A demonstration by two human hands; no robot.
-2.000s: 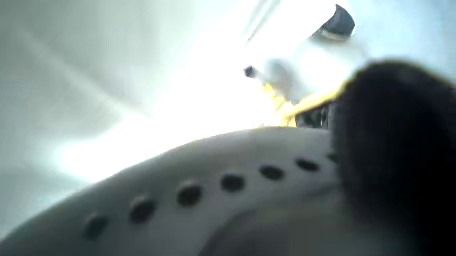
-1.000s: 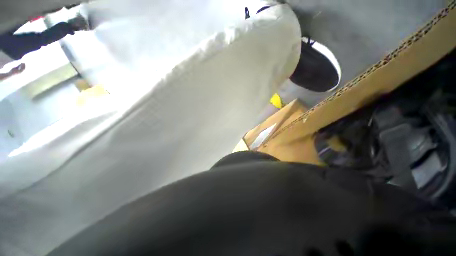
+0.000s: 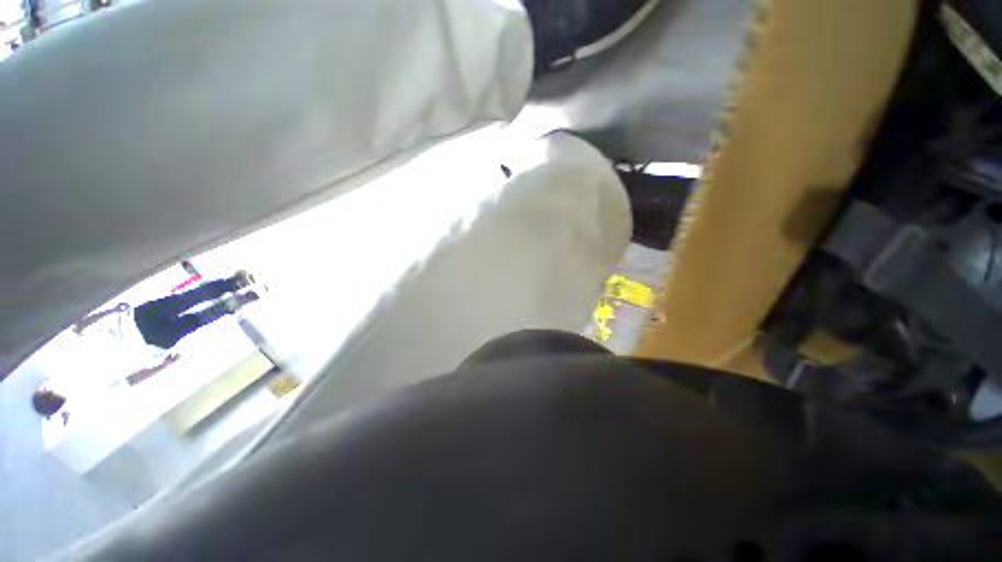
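A dark rounded shell of a headset (image 3: 615, 461) fills the lower part of the view, with several darker round spots at its bottom edge. A brown cardboard carton (image 3: 797, 165) stands on the right, its corrugated edge towards the middle. Black headsets or straps (image 3: 879, 318) lie tangled inside it, with grey buckle-like parts. Neither my left hand nor my right hand shows. What holds the dark shell, if anything, cannot be seen.
Two pale trouser-like legs (image 3: 483, 274) reach in from the left, with a dark shoe (image 3: 582, 27) at the top. Yellow floor marking (image 3: 628, 291) shows beside the carton. A person (image 3: 132, 329) is at a white bench (image 3: 165, 401) in the far left. The view is turned sideways.
The view has turned and shifted. The carton now stands more upright on the right, both pale legs show, and a distant person has come into view. The hand-like dark shape from earlier is gone.
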